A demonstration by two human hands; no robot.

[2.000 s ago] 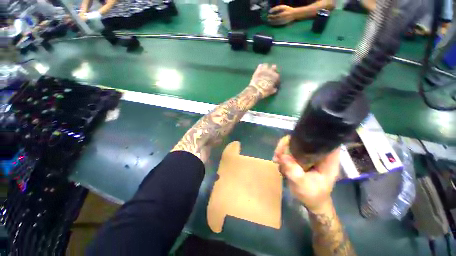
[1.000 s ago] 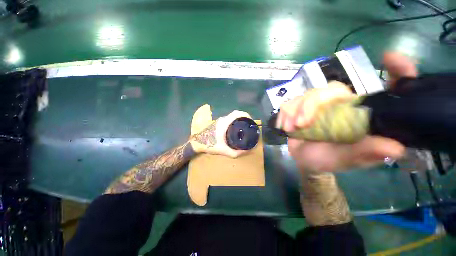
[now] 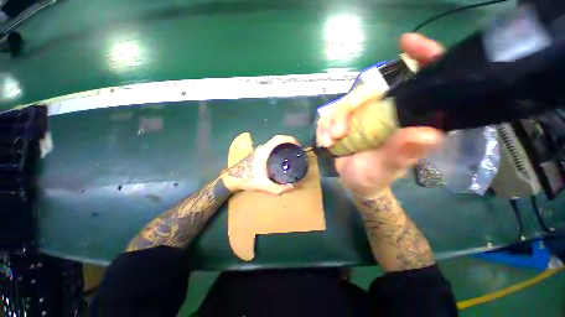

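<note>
My left hand (image 3: 255, 169) is closed around a black cylindrical housing (image 3: 288, 165), its round end facing up, above the tan cardboard pad (image 3: 285, 213). My right hand (image 3: 365, 167) grips the yellowish wrap (image 3: 368, 129) at the lower end of the black electric screwdriver (image 3: 458, 86). The screwdriver slants from the upper right down to the left. Its thin metal bit (image 3: 310, 149) points at the upper right rim of the housing. I cannot tell whether the tip touches it. The white screw feeder is mostly hidden behind my right hand and the screwdriver.
A clear plastic bag (image 3: 468, 161) with small dark pieces lies right of my right hand, beside a beige vented box (image 3: 513, 151). The green belt (image 3: 235, 46) with its pale edge (image 3: 217, 88) runs beyond the bench. Black trays (image 3: 21, 179) stand at the far left.
My left hand first reached to the belt, then came back with the housing over the cardboard. In the last second, my right hand and the screwdriver moved left, bringing the bit close to the housing.
</note>
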